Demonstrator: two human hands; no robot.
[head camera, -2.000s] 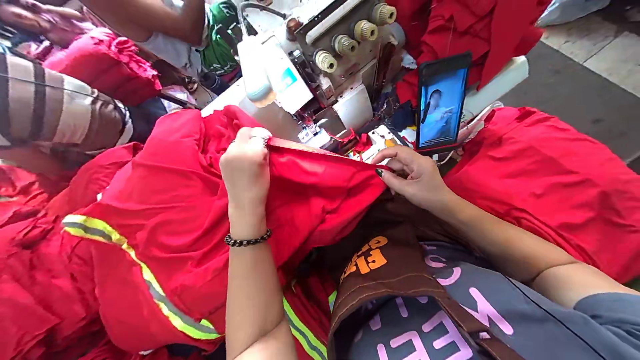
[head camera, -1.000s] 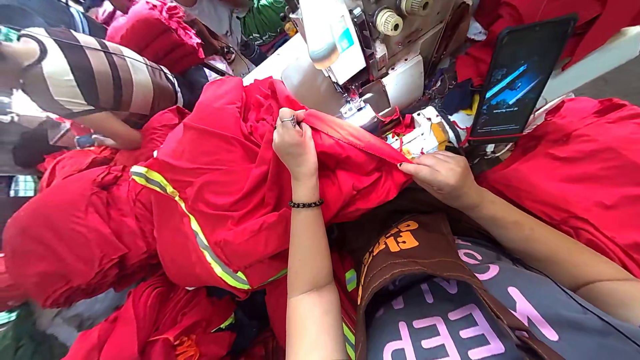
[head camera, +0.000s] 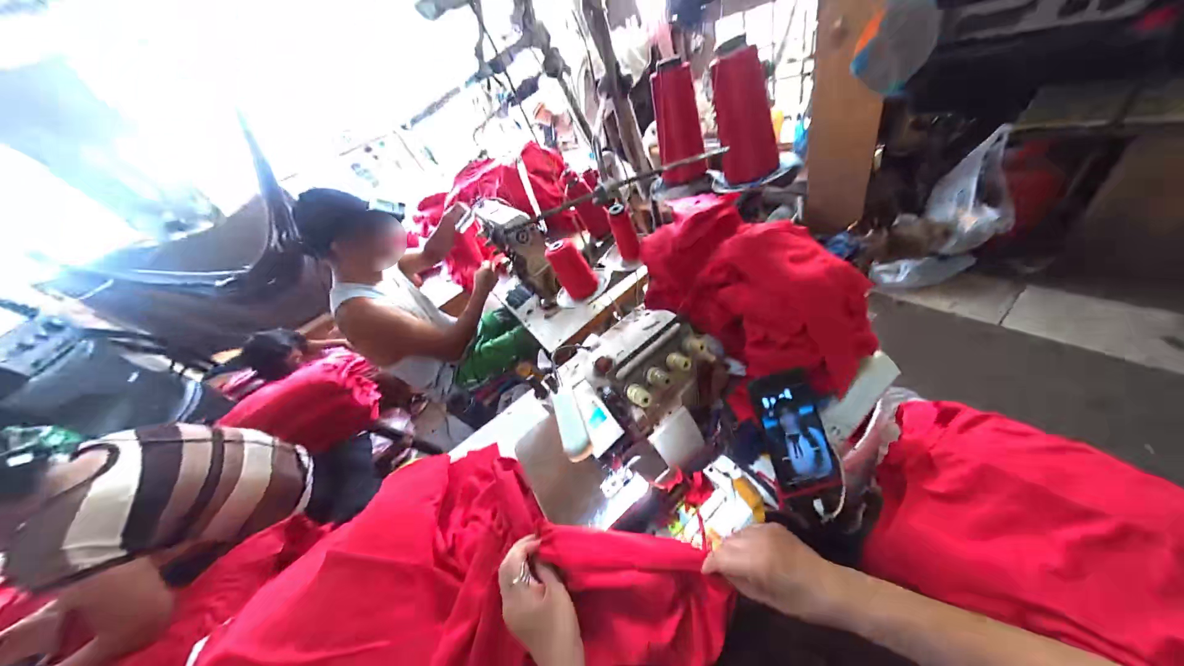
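My left hand (head camera: 539, 601), with a ring on one finger, grips the edge of a red fabric garment (head camera: 370, 573) at the lower middle. To its right, my right hand (head camera: 763, 564) pinches the same edge, so a strip of cloth is stretched between the two. Just beyond the cloth stands an overlock sewing machine (head camera: 647, 356) with several pale tension dials and a lit needle area (head camera: 624, 495). A smartphone (head camera: 794, 435) with a lit screen is propped at the machine's right side.
Red fabric is piled behind the machine (head camera: 768, 287) and at the right (head camera: 1027, 527). Large red thread cones (head camera: 743, 116) stand farther back. A co-worker in a white tank top (head camera: 398, 314) sits at another sewing machine (head camera: 518, 240). Someone in a striped shirt (head camera: 185, 490) is at the left.
The view has swung up, bringing the co-worker and thread cones into sight. Both hands still hold the red cloth's edge. The phone's screen picture differs from the one a second ago.
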